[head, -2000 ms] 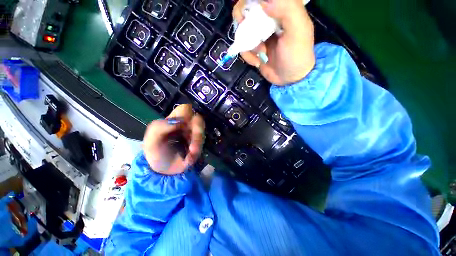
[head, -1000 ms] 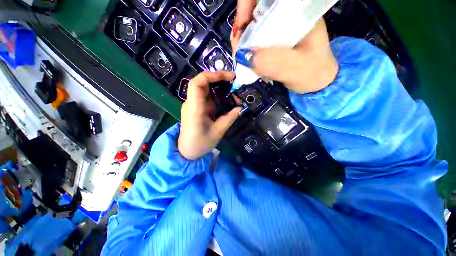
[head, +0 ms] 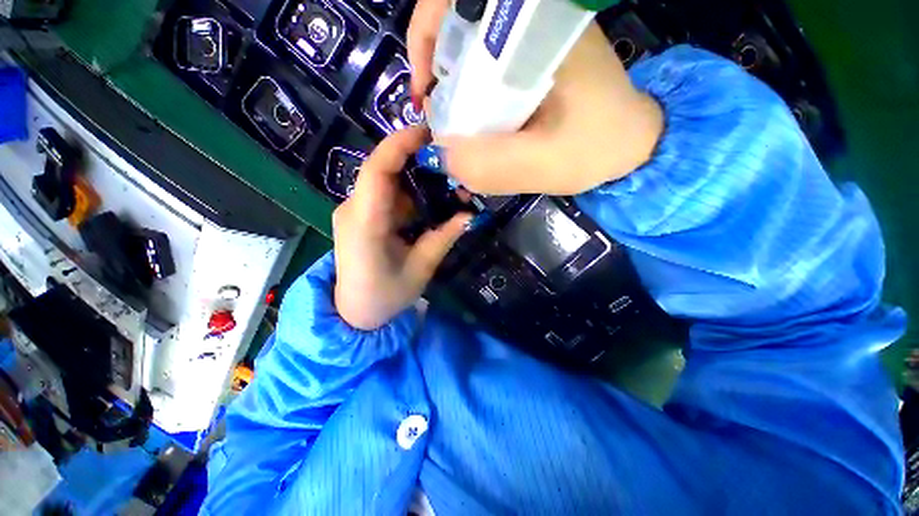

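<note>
My right hand (head: 549, 136) is closed around the large white translucent syringe (head: 514, 71), its narrow end pointing down toward my left hand. My left hand (head: 381, 232) has thumb and forefinger curled around a small black housing (head: 435, 197), mostly hidden by fingers and dark against the tray. The needle tip is hidden between the hands. Both hands are over the black blister tray (head: 348, 126), where housings in the tray (head: 315, 33) lie in square pockets, showing pale rings.
At the left stands a white fixture (head: 191, 333) with a red button (head: 222, 321) and black clamps with an orange part (head: 81, 202). A blue plastic bin (head: 12, 104) is cut off at the left edge. The green worktop (head: 302, 212) borders the tray.
My left hand has risen from the tray's near edge to meet the syringe. My right hand has lowered and tilted the syringe toward it. The whole view has shifted somewhat.
</note>
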